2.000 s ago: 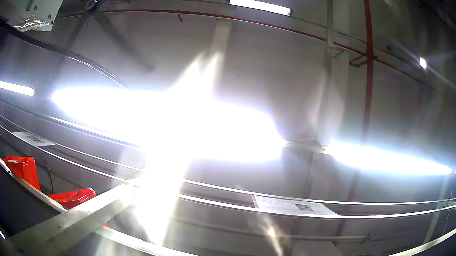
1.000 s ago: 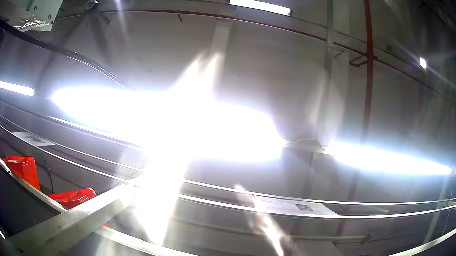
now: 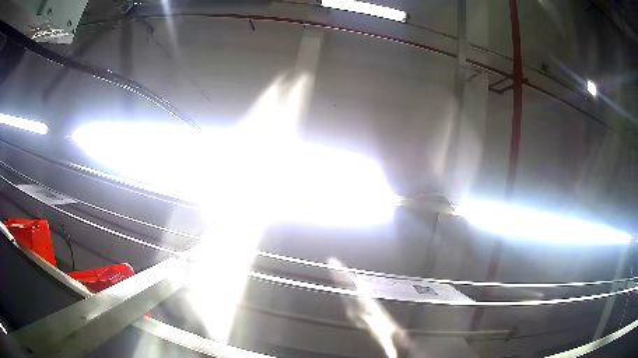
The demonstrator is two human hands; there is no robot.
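Neither my left hand nor my right hand is in view. The camera looks up at the ceiling and its lights. What lies nearest is a pale metal beam (image 3: 105, 308) that runs slantwise at the lower left. A very bright tube light (image 3: 301, 182) glares across the middle and washes out what is around it. No workpiece shows.
Red bins or bags (image 3: 103, 277) are at the lower left. A second tube light (image 3: 546, 222) is at the right. A white label (image 3: 413, 288) sits between thin rails. A red pipe (image 3: 516, 105) runs down at the right. A white box (image 3: 52, 19) with a dark cable is at the upper left.
The view is the same. The streak of glare at the lower middle has grown longer since two seconds ago, and the dark cable at the upper left has shifted slightly.
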